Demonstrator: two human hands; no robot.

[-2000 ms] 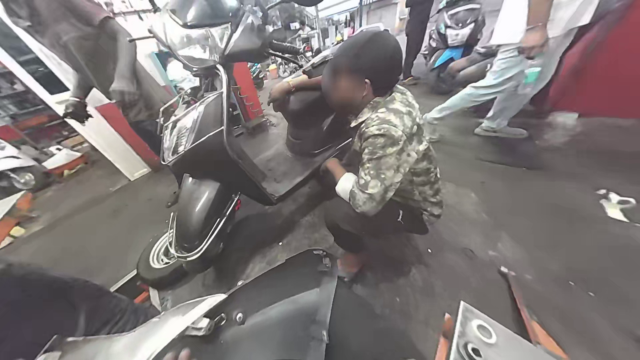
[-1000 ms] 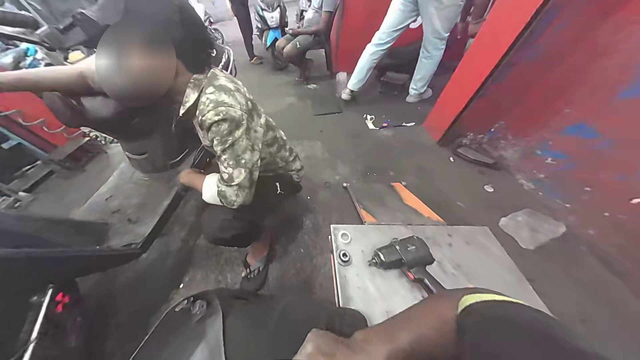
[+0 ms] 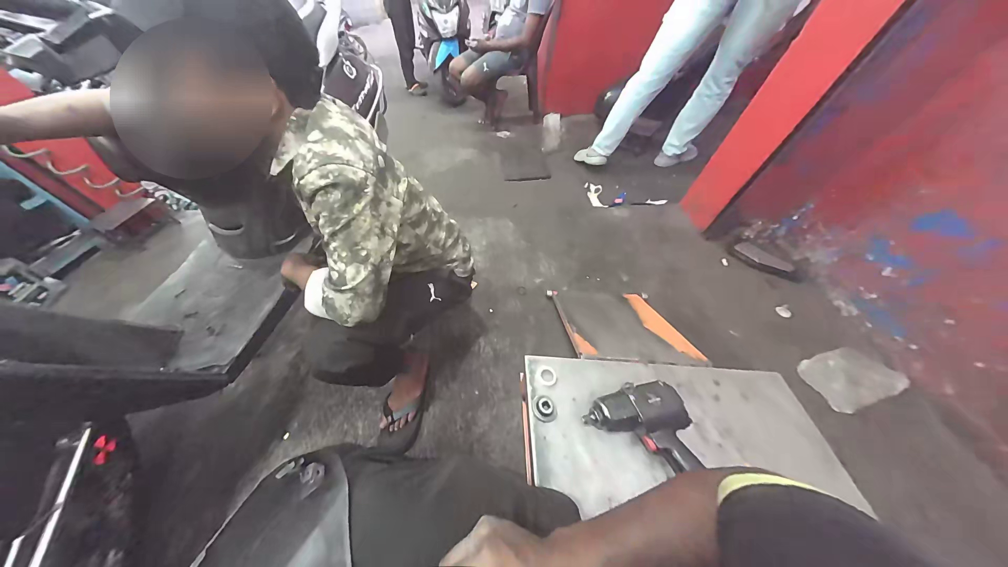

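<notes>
At the bottom edge, my right hand [image 3: 500, 543] shows only its back, low beside a dark scooter body panel [image 3: 315, 512]; its fingers are cut off by the frame, so what they hold cannot be told. My left hand is out of view. Right of the panel, a metal-topped bench [image 3: 756, 394] bears a black impact wrench [image 3: 650, 405], which lies on its side with its handle partly behind my forearm. Near the bench's left corner lie a socket [image 3: 544, 407] and a pale metal ring [image 3: 546, 376].
A person in a camouflage shirt [image 3: 354, 205] crouches at the left beside a scooter's footboard [image 3: 205, 291]. An orange-edged ramp [image 3: 614, 323] adjoins the bench's far side. Beyond stand a person in pale jeans [image 3: 677, 71] and a seated person [image 3: 492, 59]. A red wall [image 3: 913, 197] bounds the right.
The view has swung far to the right and down. My right forearm, not seen in the oldest frame, now spans the lower right. The wrench stays on the bench since one second ago.
</notes>
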